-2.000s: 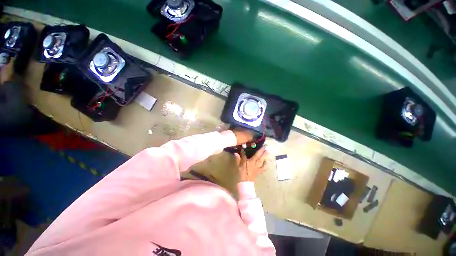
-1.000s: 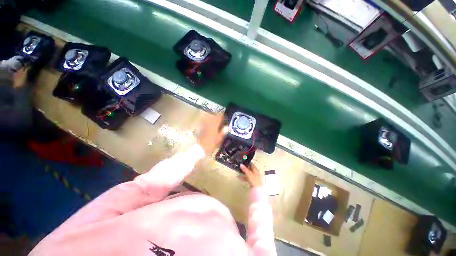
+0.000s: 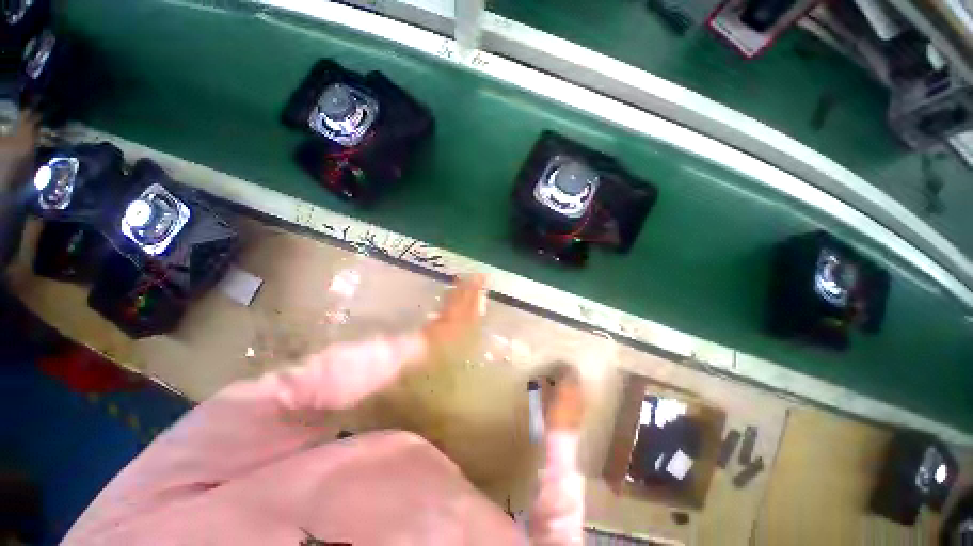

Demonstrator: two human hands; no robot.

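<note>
An open black speaker housing with a round silver driver and red wires lies on the green belt in front of me, touched by neither hand. My left hand is blurred over the bench by the belt edge, fingers stretched out, with nothing seen in it. My right hand is blurred over the bench beside a small white-and-black card, which it partly covers. A small dark spot shows at its fingertips; I cannot tell whether it holds anything.
An open brown carton with black and white pieces stands right of my right hand, loose dark pads beside it. Speaker housings sit on the bench at left; others ride the belt. A person's hand shows at the left edge.
The speaker housing has moved from the bench edge onto the belt, out of my hands. My right hand has moved right and down to the card. The view has shifted.
</note>
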